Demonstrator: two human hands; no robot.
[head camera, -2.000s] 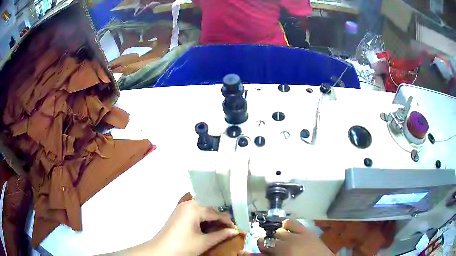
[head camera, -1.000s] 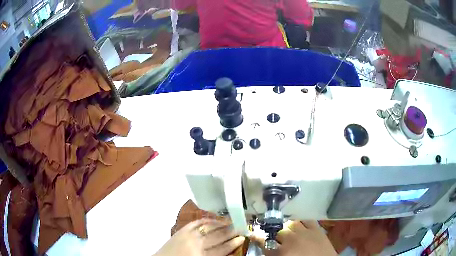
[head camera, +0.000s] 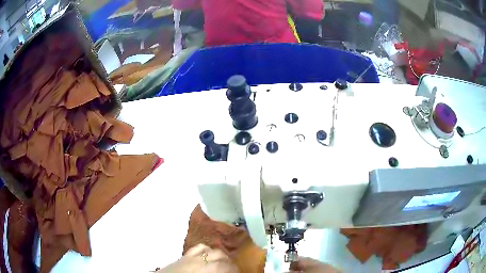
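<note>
A rust-brown cut fabric piece lies left of and beneath the head of the white industrial sewing machine, near the needle area. My left hand, with a ring on one finger, lies on the near part of this piece, cut off by the bottom edge. The fabric by the fingers is lit yellowish. My right hand is at the bottom edge, right of the needle and partly behind the machine's metal parts. Only a small part shows, and I cannot tell what it holds.
An open carton at left spills rust-brown pieces over a larger panel. More brown cloth lies beneath the machine arm. A control panel is at right. A blue bin and a person in red are behind.
Both hands have moved down toward the bottom edge, and my right hand shows less. More of the fabric piece left of the needle is uncovered. The view has shifted slightly.
</note>
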